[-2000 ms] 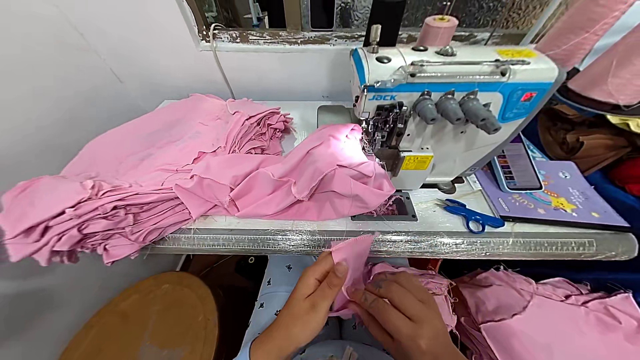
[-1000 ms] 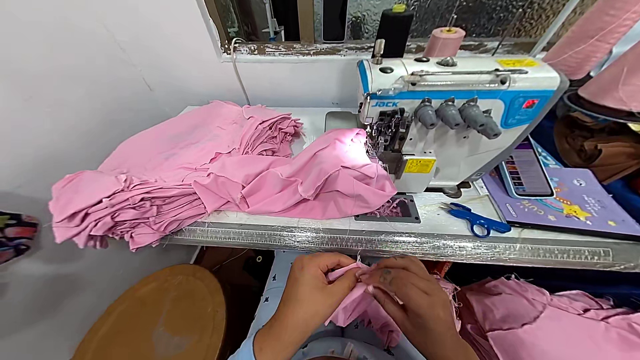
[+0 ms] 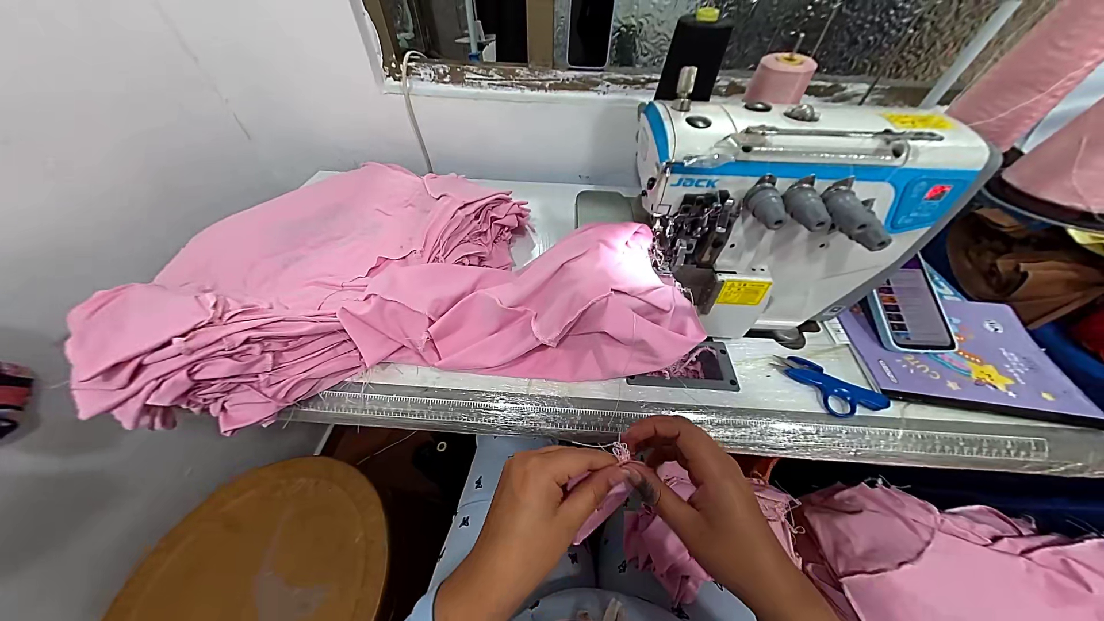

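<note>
Over my lap, my left hand (image 3: 543, 509) and my right hand (image 3: 703, 509) meet fingertip to fingertip, both pinching the edge of a pink fabric piece (image 3: 599, 513). Looped thread sticks up between the fingers, and the rest of the piece hangs below, partly hidden by the hands. Beyond them, pink fabric (image 3: 552, 319) lies across the table up to the needle area of a white and blue Jack overlock machine (image 3: 819, 198), under its lamp. A thick pile of pink cut pieces (image 3: 302, 241) lies to its left.
Blue thread snips (image 3: 832, 388) lie right of the machine's front plate, beside a purple notebook (image 3: 1009, 362) with a phone (image 3: 910, 306) on it. A ruler tape (image 3: 690, 427) runs along the table edge. More pink fabric (image 3: 975, 552) lies lower right; a round brown stool (image 3: 267, 552) stands lower left.
Two seconds ago a flap of the pink piece stood up above my fingers; now the fingertips are together at its edge, with looped thread showing. The fabric at the machine has not plainly moved.
</note>
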